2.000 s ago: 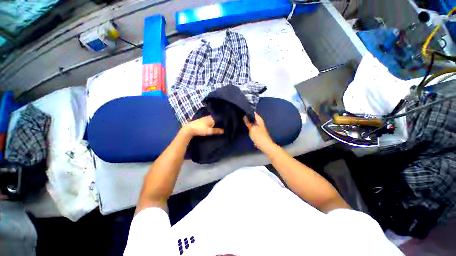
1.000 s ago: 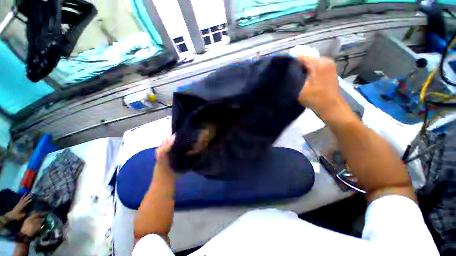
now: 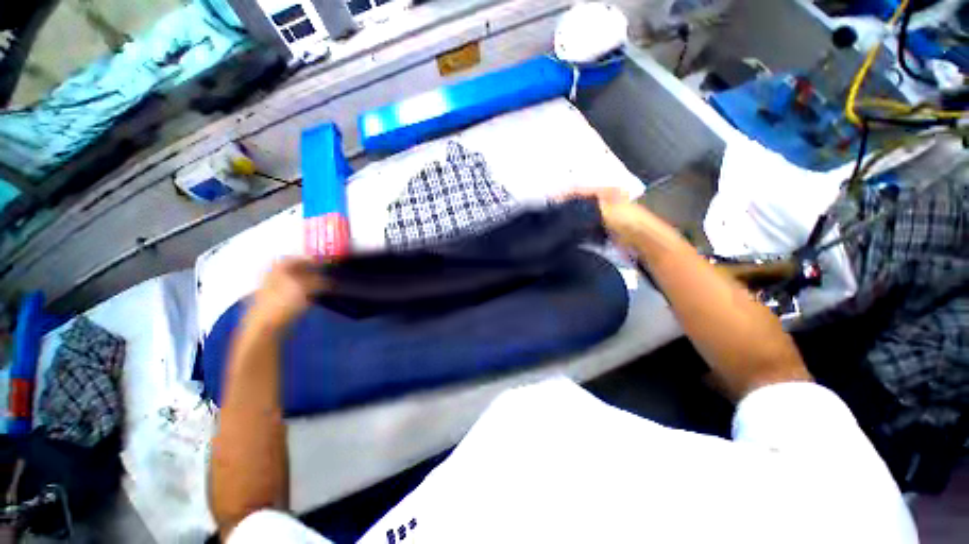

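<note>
A plaid garment (image 3: 448,200) with dark cloth (image 3: 457,266) joined at its near end is stretched between my hands. The dark part is over the back of the navy padded board (image 3: 457,351), and the checked part lies behind it on the white-covered table. My left hand (image 3: 289,289) grips the left end of the dark cloth and is blurred. My right hand (image 3: 608,213) grips the right end. Whether the cloth touches the board cannot be told.
The steam iron (image 3: 752,276) is at the right, partly hidden by my right forearm. Blue bars (image 3: 457,104) lie behind the board. A white cloth (image 3: 749,202) and a plaid pile (image 3: 924,287) are at the right. Another plaid garment (image 3: 83,380) is at the far left.
The dark cloth was lifted and held open in front of me. It is now lower and stretched wide over the board, with the checked part lying behind. My view has tilted down.
</note>
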